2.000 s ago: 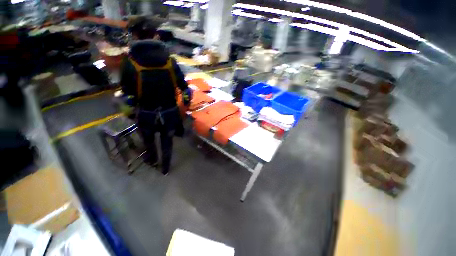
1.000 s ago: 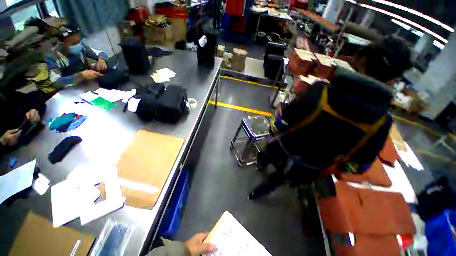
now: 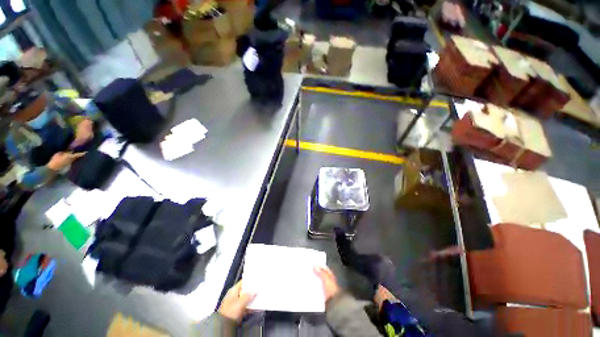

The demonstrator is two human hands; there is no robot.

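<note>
A white sheet of paper (image 3: pixel 284 278), washed out with no print readable, is held low in front of me at the bottom centre. My left hand (image 3: pixel 235 301) grips its lower left edge. My right hand (image 3: pixel 327 284) grips its right edge, with the thumb on top. The fingers under the paper are hidden, and I cannot tell how many sheets there are.
On the left, a steel table (image 3: pixel 227 141) bears black fabric bundles (image 3: pixel 152 240), papers and a green card; seated workers are beyond it. A metal stool (image 3: pixel 342 191) stands in the aisle. A person's gloved arm (image 3: pixel 401 319) is at lower right, beside a table of rust-coloured pieces (image 3: pixel 529 266).
My right hand has come into view and both hands now hold the paper, which has turned level. The view has moved forward along the table. The person in dark clothes is now mostly out of view.
</note>
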